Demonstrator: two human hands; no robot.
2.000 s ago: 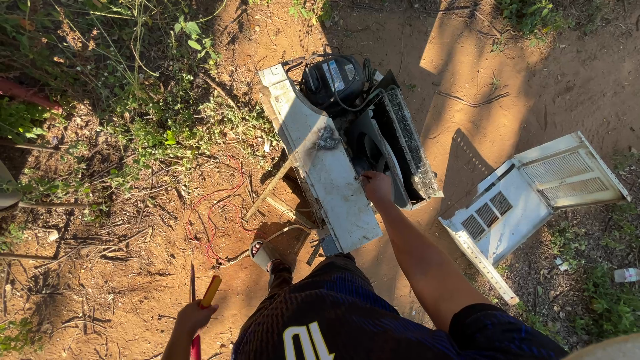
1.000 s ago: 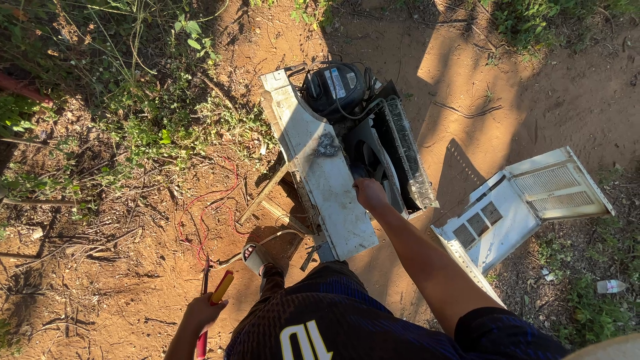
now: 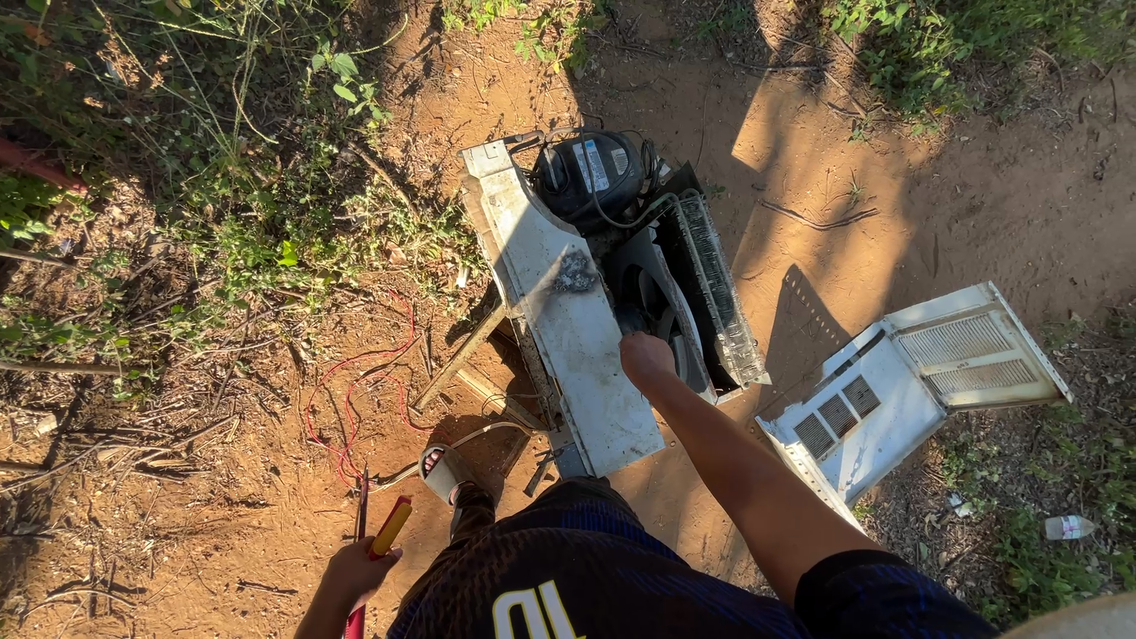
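Note:
My left hand point(image 3: 357, 572) holds a tool with a yellow and red handle point(image 3: 390, 527) and a long red tool with a thin dark shaft point(image 3: 355, 612), low at the left. My right hand point(image 3: 647, 359) reaches to the inner edge of a white sheet-metal panel point(image 3: 568, 328), beside the fan point(image 3: 646, 288) of an opened air-conditioner unit. Its fingertips are hidden, so what they touch cannot be told. A black compressor point(image 3: 590, 177) sits at the unit's far end, and a finned coil point(image 3: 714, 284) stands along its right side.
The unit rests on a wooden stand point(image 3: 461, 359). Red wires point(image 3: 348, 404) lie on the dirt at its left. A bent, vented white metal casing point(image 3: 896, 413) stands at the right, with a plastic bottle point(image 3: 1069, 527) beyond it. Weeds and twigs border the ground.
Both hands stay in about the same places. The left hand still holds the tools, and the right remains at the panel's inner edge.

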